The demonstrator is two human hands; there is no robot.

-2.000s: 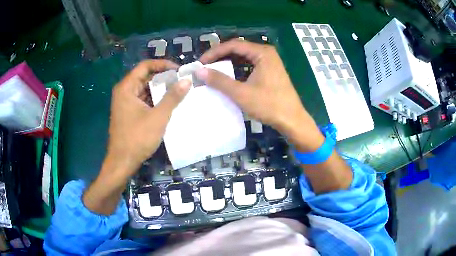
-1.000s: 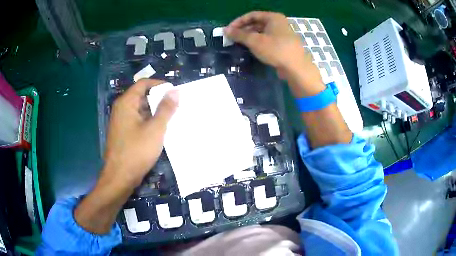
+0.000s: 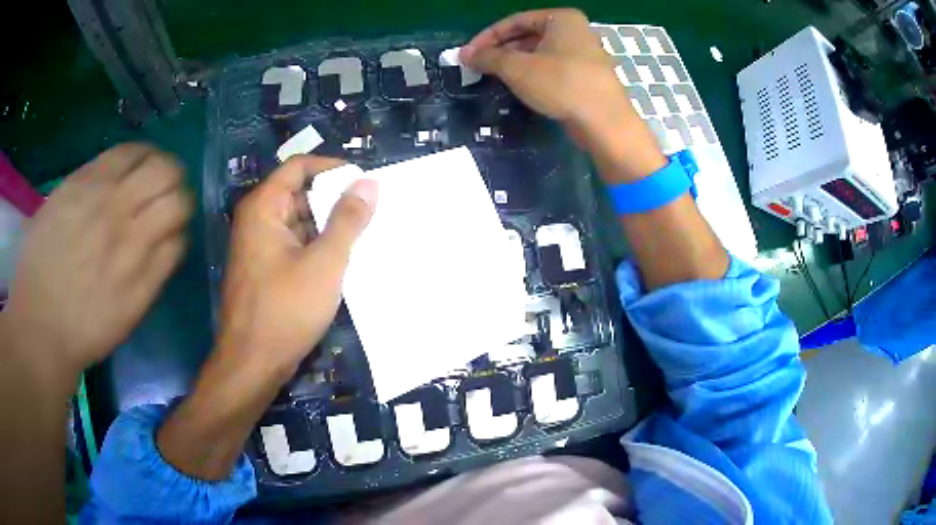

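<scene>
My left hand (image 3: 282, 277) grips a white release liner sheet (image 3: 431, 272) at its upper left corner, thumb on top, above the middle of the clear blister tray (image 3: 606, 354). My right hand (image 3: 559, 67) is at the tray's back right, with thumb and fingertips pinched at the edge of a pale L-shaped adhesive pad (image 3: 453, 59) over a dark module. Dark modules with L pads (image 3: 554, 398) line the front row and more (image 3: 285, 87) sit in the back row. The liner hides much of the tray's middle.
Another person's blurred hand (image 3: 103, 246) is at the left, beside the tray. A spare adhesive sheet (image 3: 718, 195) lies right of the tray. A white DC power supply (image 3: 811, 123) stands farther right. A small white piece (image 3: 300, 144) lies on the tray.
My right hand has left the liner and moved to the tray's back right module, where it has stayed for the last second. Another person's hand has entered from the left.
</scene>
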